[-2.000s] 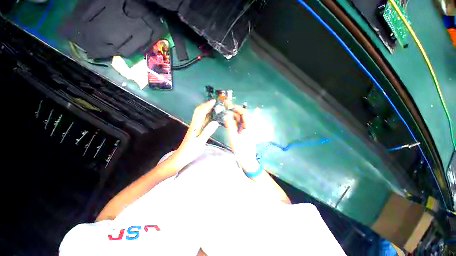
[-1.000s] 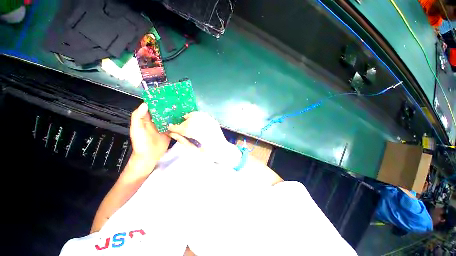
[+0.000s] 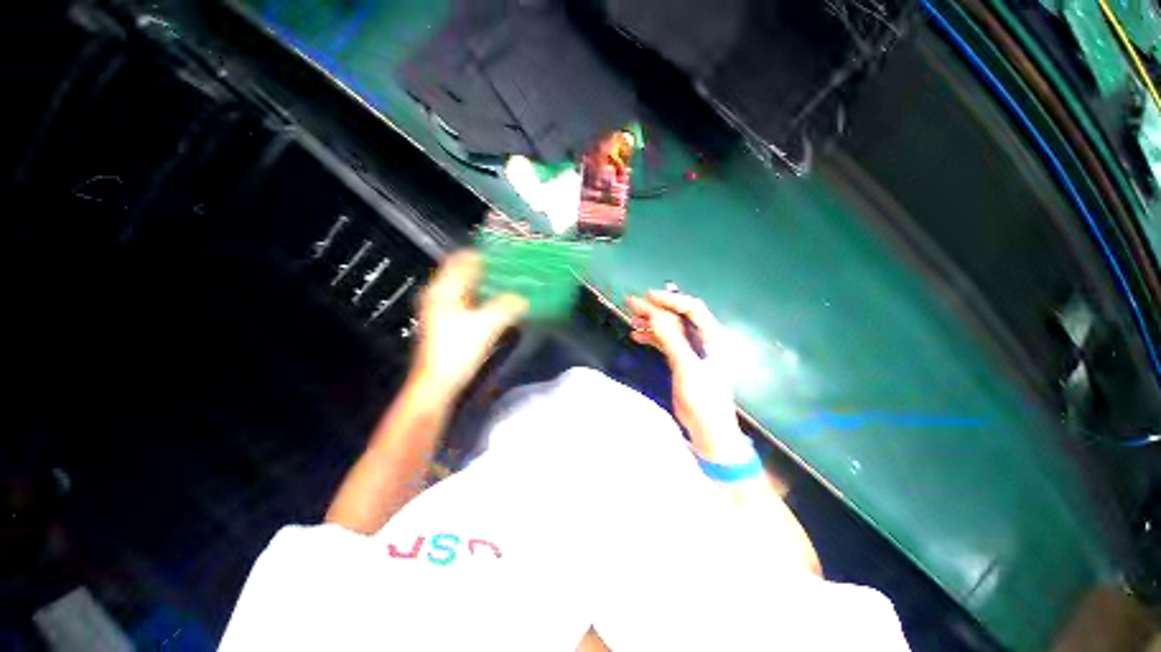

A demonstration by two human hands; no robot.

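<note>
A green circuit board (image 3: 535, 274), blurred by motion, is held at its left edge by my left hand (image 3: 461, 318), over the bench's near edge. My right hand (image 3: 677, 329) is apart from the board, above the bench edge, with its fingers curled around a short dark pen-like tool (image 3: 694, 336). A light-blue wrist strap (image 3: 730, 467) is on my right wrist. The slotted black tray (image 3: 287, 306) lies at the left, with several boards on edge in it as thin pale lines.
A phone (image 3: 606, 191) and a crumpled white tissue (image 3: 548, 194) lie on the green bench (image 3: 815, 331). Dark foam sheets (image 3: 509, 89) and a black wrapped bundle (image 3: 738, 64) are behind them. A recessed line channel (image 3: 942, 191) runs beyond the bench. A cardboard box (image 3: 1105, 624) is at lower right.
The board has moved from between both hands towards the tray side, in my left hand only. My right hand has come off it. The view has shifted, showing more of the tray side.
</note>
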